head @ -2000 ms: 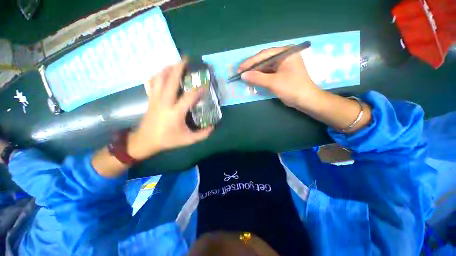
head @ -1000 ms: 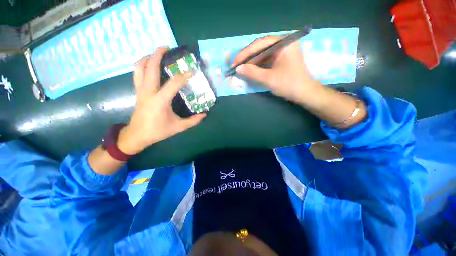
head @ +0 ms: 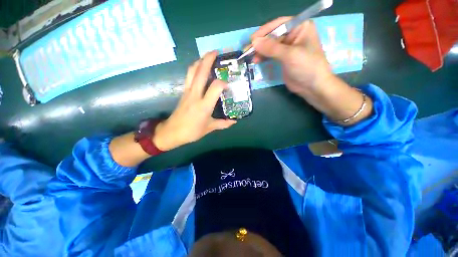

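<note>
My left hand (head: 193, 108), with a dark red watch, holds the phone unit (head: 237, 90) by its edges, its green board and silver-white area facing up. Its index finger reaches over the board's left side. My right hand (head: 301, 60), with a bracelet, grips the tweezers (head: 289, 26), which slant down-left. Their tip is at the phone's top end, by a small white area; whether they hold a piece is too small to tell. The light blue sticker sheet in use (head: 339, 45) lies behind the phone and under my right hand, with pale shapes on it.
A wider spare sticker sheet (head: 100, 47) lies at the upper left, with a metal strip (head: 25, 83) along its left end. A red bin (head: 424, 32) stands at the upper right. A worn pale edge (head: 45, 20) runs along the upper left. A small white sliver lies on the green bench.
My left hand has brought the phone right, to the sheet's left part. My right hand has moved up and right, and the tweezers' tip has gone from the sheet to the phone's top end.
</note>
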